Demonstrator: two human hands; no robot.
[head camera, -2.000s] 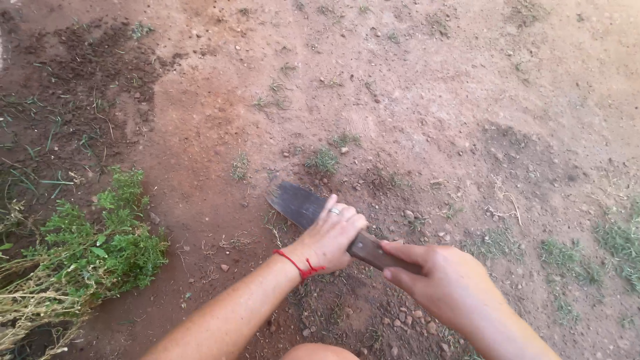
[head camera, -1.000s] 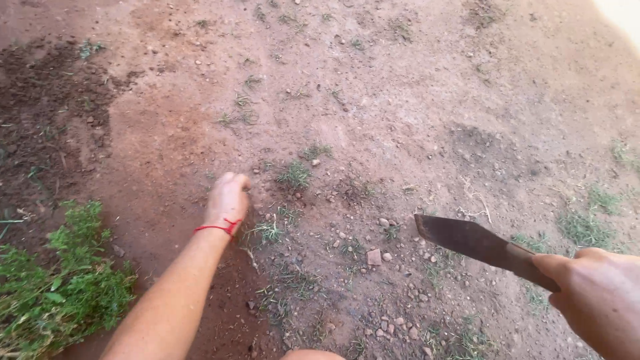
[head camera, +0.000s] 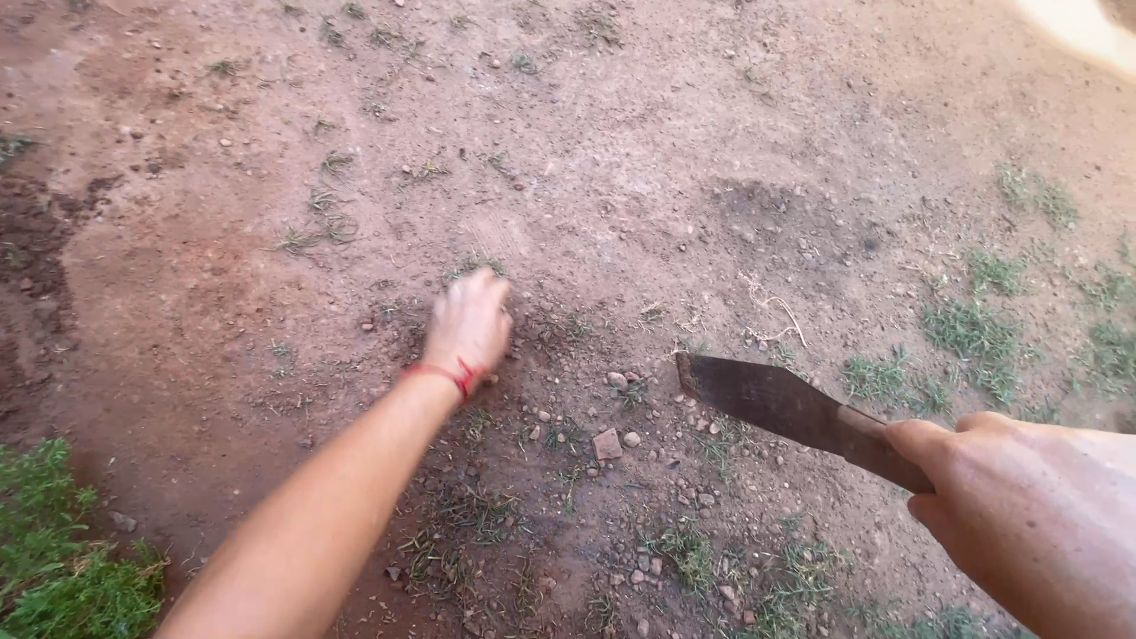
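My left hand (head camera: 470, 324), with a red string bracelet (head camera: 444, 374) at the wrist, is low over the soil at a small grass tuft (head camera: 475, 266). It is blurred and its fingertips are hidden, so whether it grips the grass cannot be told. My right hand (head camera: 1021, 497) is closed round the handle (head camera: 883, 448) of a broad, dark blade (head camera: 763, 397), which looks like a cut-down machete. The blade points left and its blunt, worn end is above the ground, right of my left hand.
Reddish bare soil (head camera: 603, 177) spreads all round. A squarish stone chip (head camera: 607, 445) and pebbles (head camera: 632, 439) lie between the hands. Grass patches (head camera: 972, 328) grow at the right, and a leafy green plant (head camera: 80, 559) fills the lower left corner.
Two seconds ago my left hand was on the blade; it came off, went to the ground on the left, and is now at the grass tuft. The blade stays in my right hand, moved right.
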